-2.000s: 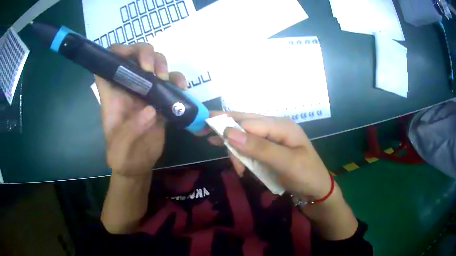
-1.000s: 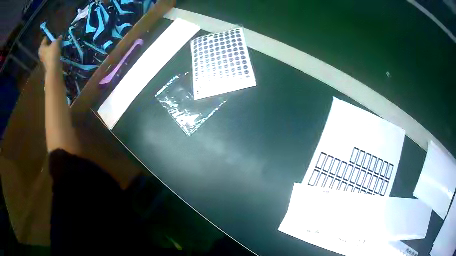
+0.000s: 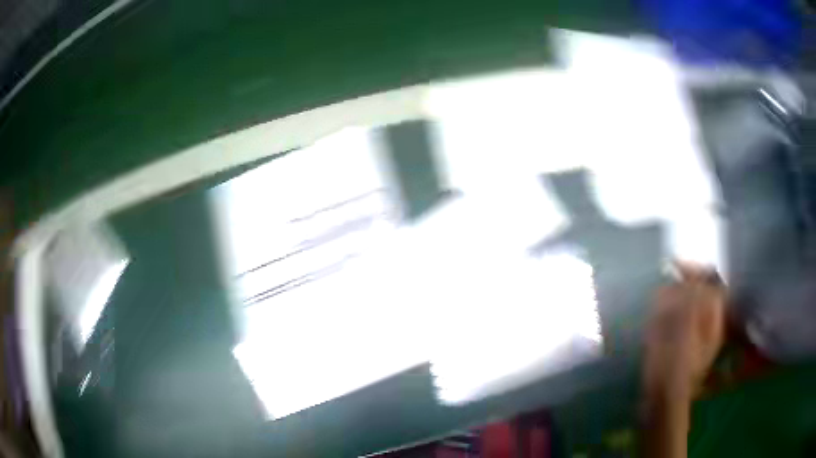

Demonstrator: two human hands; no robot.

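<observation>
The picture is strongly blurred and the papers are overexposed. My right hand (image 3: 684, 326) is at the right near the bench's front edge, fingertips at the lower end of a small white paper (image 3: 696, 240). Whether it grips the paper is too blurred to tell. My left hand is out of the picture. The frame-label sheet (image 3: 291, 210) lies left of centre, its rows showing only as dark streaks. A white sheet (image 3: 340, 376) overlaps its lower part, and another white sheet (image 3: 519, 331) lies to the right. No handheld device shows.
More white papers (image 3: 497, 130) lie at the back, with others (image 3: 640, 134) right of them. A blurred pale sheet (image 3: 85, 268) is at the far left. A blue object (image 3: 729, 31) is at the upper right. A pale strip (image 3: 215, 161) edges the green bench.
The view has swung from the box side on the left to the papers on the right. My left hand, earlier at the device box, has left the picture. My right hand has come into view.
</observation>
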